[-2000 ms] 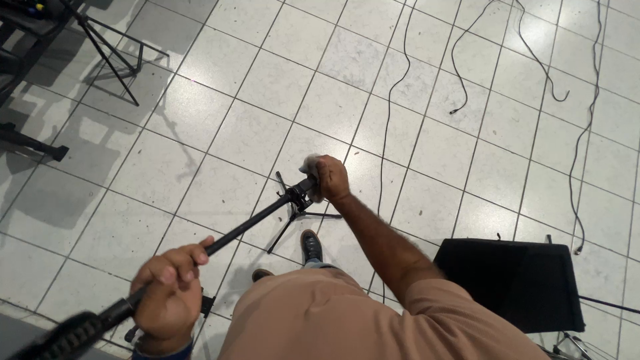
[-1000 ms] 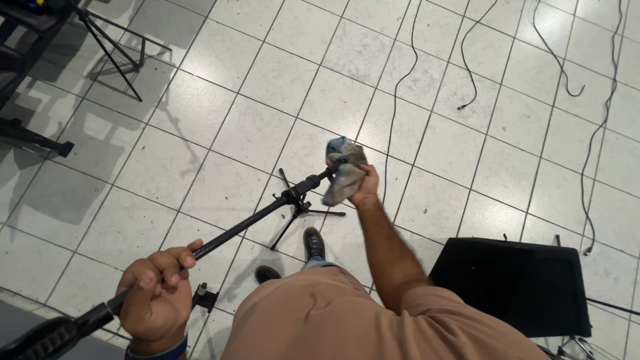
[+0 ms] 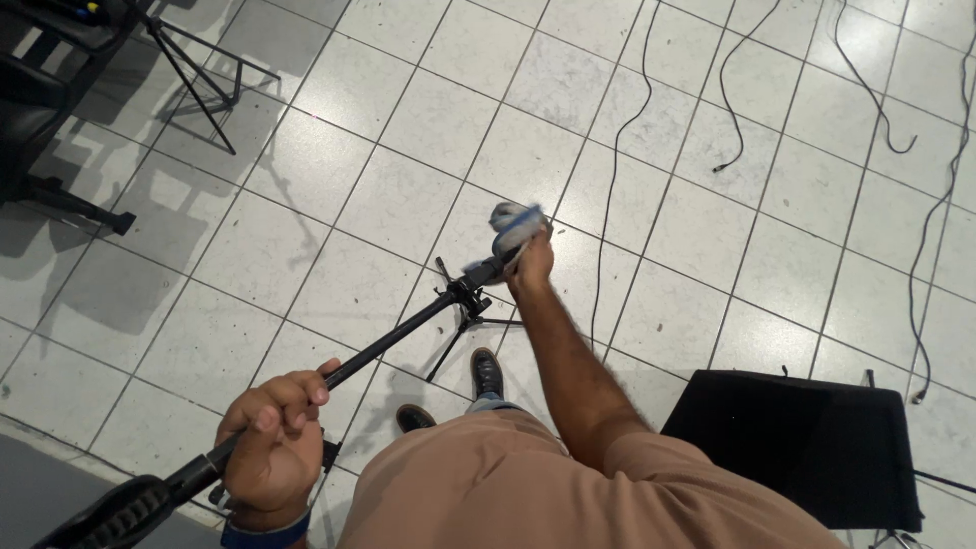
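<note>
A black metal boom pole runs diagonally from the lower left up to a clamp joint on a tripod stand. My left hand is wrapped around the lower part of the pole, with a blue band at the wrist. Beyond the joint, my right hand holds a crumpled grey and blue cloth against the pole's far end. At the pole's near end, in the bottom left corner, is a thick black ribbed part; what it is cannot be told.
Several black cables lie on the white tiled floor. A black flat-topped stand or panel is at the lower right. Another tripod and black equipment stand at the upper left. My shoes are just below the tripod stand.
The cloth was mostly hidden two seconds ago, then spread out beyond the pole's end; now it is bunched there. My left hand stays around the pole.
</note>
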